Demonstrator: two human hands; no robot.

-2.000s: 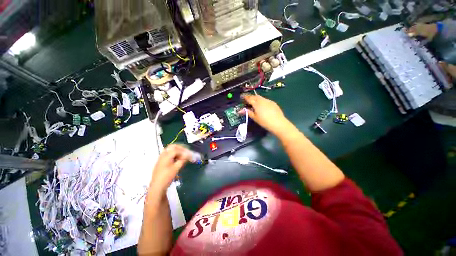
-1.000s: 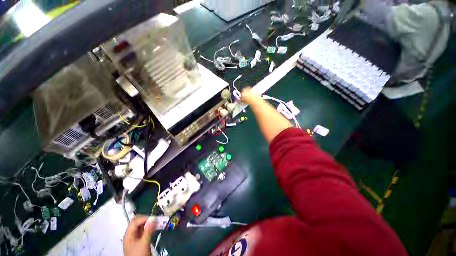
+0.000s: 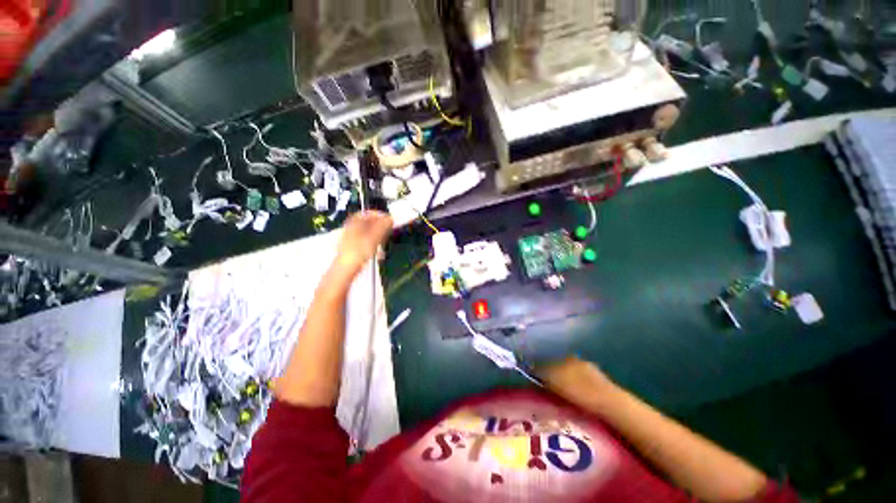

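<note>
The black fixture plate (image 3: 526, 312) has green knobs, a lit red spot (image 3: 480, 309) and a green circuit board (image 3: 550, 254). A small yellow-and-black board (image 3: 451, 283) sits at the left end of the white socket block (image 3: 481, 263). A white cord with a white lump (image 3: 494, 351) runs down right from the fixture's front to my right hand (image 3: 575, 379), whose fingers close at the cord's end. My left hand (image 3: 367, 234) is blurred, left of the socket block beside the white sheet's edge; whether it holds anything cannot be told.
Corded boards (image 3: 201, 368) are heaped on the white sheet (image 3: 265, 270) at left; more lie along the rear. A grey vented box (image 3: 368, 74) and a pale bench meter (image 3: 589, 118) stand behind the fixture. A looped white cord with boards (image 3: 766, 228) lies right, near ridged white trays (image 3: 869, 187).
The view has swung back left. My right hand has come from beside the meter to the front cord. My left hand has moved from the fixture's front-left corner towards the rear left.
</note>
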